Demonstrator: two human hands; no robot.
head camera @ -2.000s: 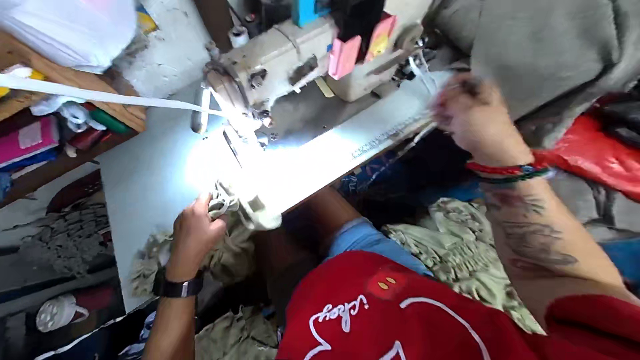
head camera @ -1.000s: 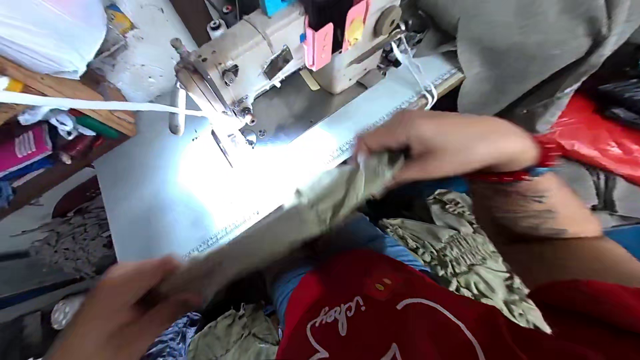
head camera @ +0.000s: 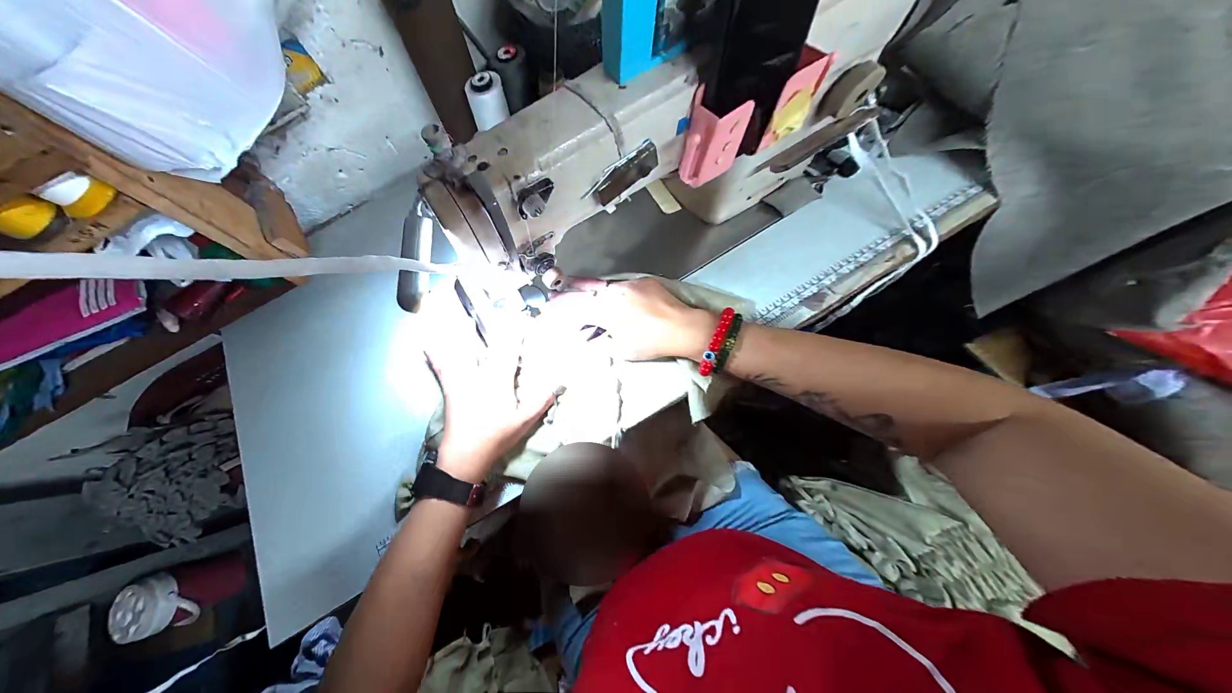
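Observation:
A light khaki cloth piece lies under the head of a sewing machine, strongly lit by its lamp. My left hand, with a black watch at the wrist, rests on the cloth to the left of the needle area, fingers spread. On the right, my right hand presses the cloth close to the presser foot; its fingertips are washed out by glare. Red and dark green bead bracelets circle that wrist. The needle itself cannot be made out. The cloth hangs over the table's front edge toward my lap.
Thread spools stand behind the machine. A wooden shelf with bundles is at left, and a white strap runs from there to the machine head. Gathered khaki cloth lies beside my lap. Grey fabric hangs at right.
One second ago both hands held the cloth stretched in front of the table; now it lies at the machine's needle area with both hands on it. The right hand has moved left.

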